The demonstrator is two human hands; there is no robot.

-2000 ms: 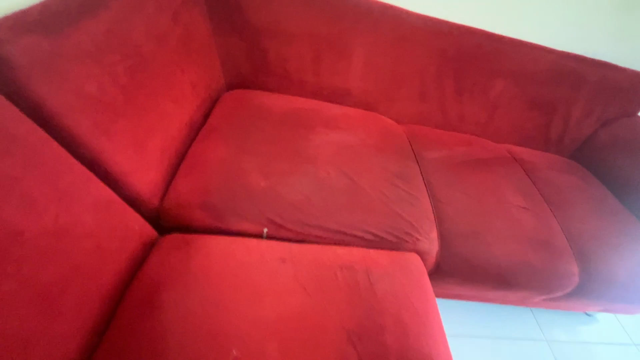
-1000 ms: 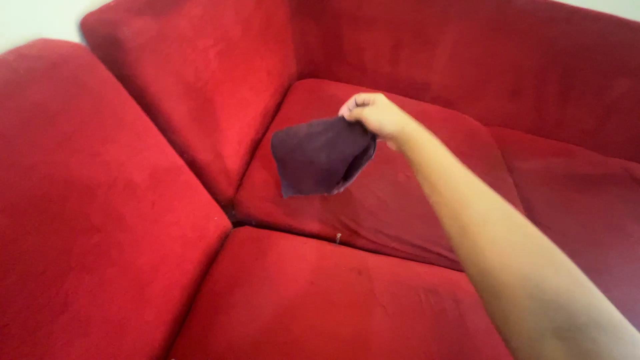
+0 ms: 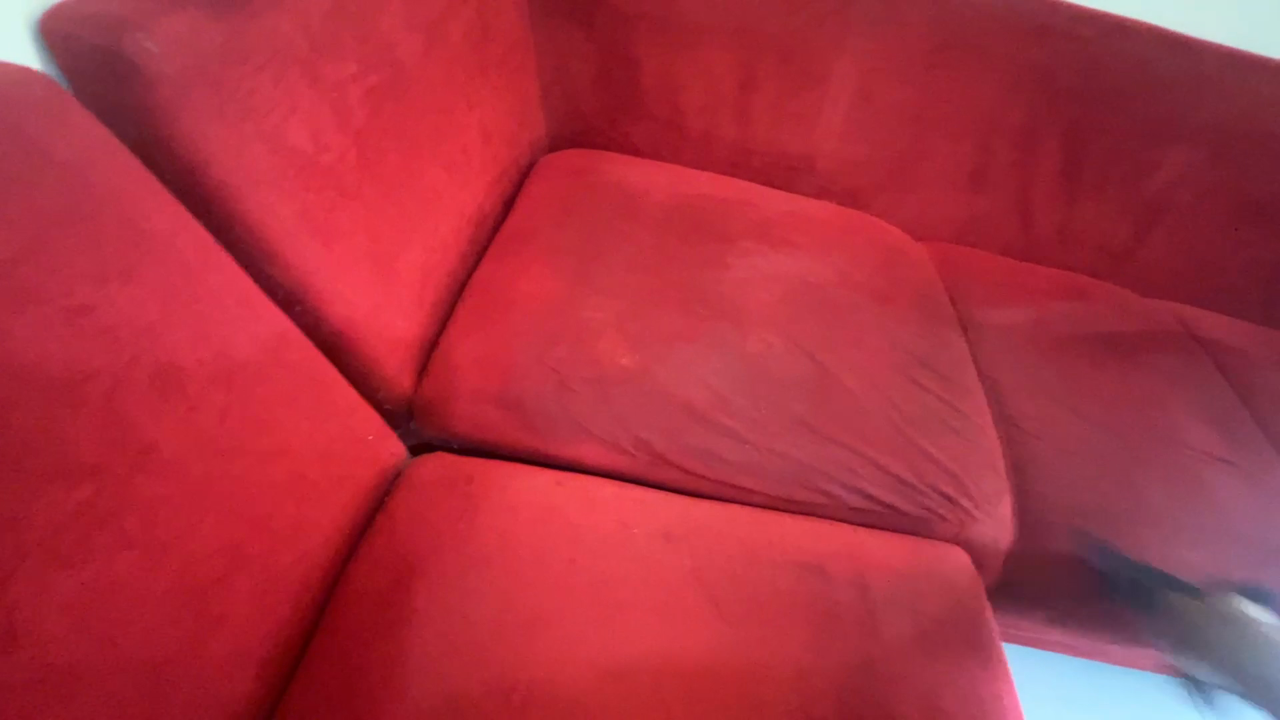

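Note:
A red fabric corner sofa (image 3: pixel 700 300) fills most of the head view. At the lower right edge my right hand (image 3: pixel 1225 625) shows as a strong blur, over the front of the sofa's right-hand seats. A dark cloth (image 3: pixel 1135 575), also blurred, is at its fingers; how the fingers hold it cannot be made out. Creases run across the middle seat cushion (image 3: pixel 740 350) near its front right corner. My left hand is out of the frame.
Dark gaps run between the cushions and meet at the sofa's inner corner (image 3: pixel 408 440). A tall red backrest (image 3: pixel 900 120) stands behind the seats. Pale floor (image 3: pixel 1090 685) shows at the lower right, and a light wall at the top corners.
One second ago my right hand held the dark cloth above the middle cushion; hand and cloth have moved to the lower right. The small pale bit at the cushion gap no longer shows.

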